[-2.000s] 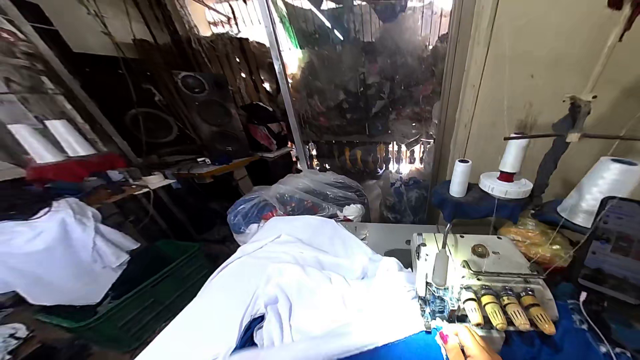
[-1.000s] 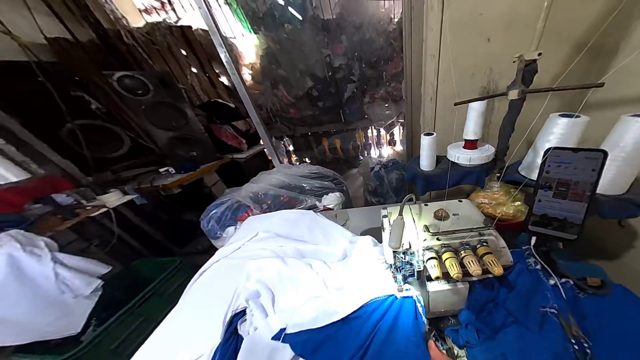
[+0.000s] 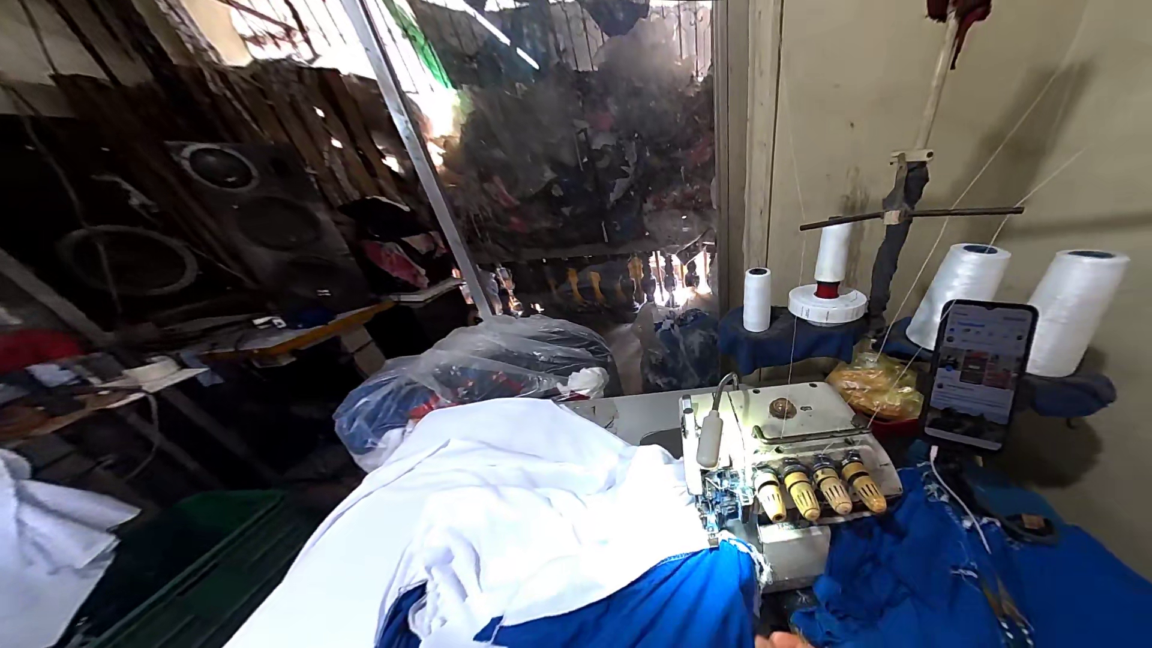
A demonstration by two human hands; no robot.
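White fabric (image 3: 540,504) lies heaped over the left part of the worktable, its right edge under the needle area of an overlock sewing machine (image 3: 792,432). Blue fabric (image 3: 666,603) is below and partly under the white, and reaches the machine's presser foot. Only a sliver of fingers, probably my right hand (image 3: 783,640), shows at the bottom edge, just right of the blue fabric; what it holds is hidden. My left hand is out of view. A small lamp (image 3: 710,439) lights the needle area.
Thread cones (image 3: 958,292) stand behind the machine at the right, near a propped phone (image 3: 979,373). More blue cloth (image 3: 909,558) lies right of the machine. Behind the table are plastic bags (image 3: 486,360); a green crate (image 3: 198,567) and speakers (image 3: 270,216) are at the left.
Fingers that showed close by the machine's front two seconds ago are now lower, nearly out of view. More blue fabric shows below the white. The view has shifted.
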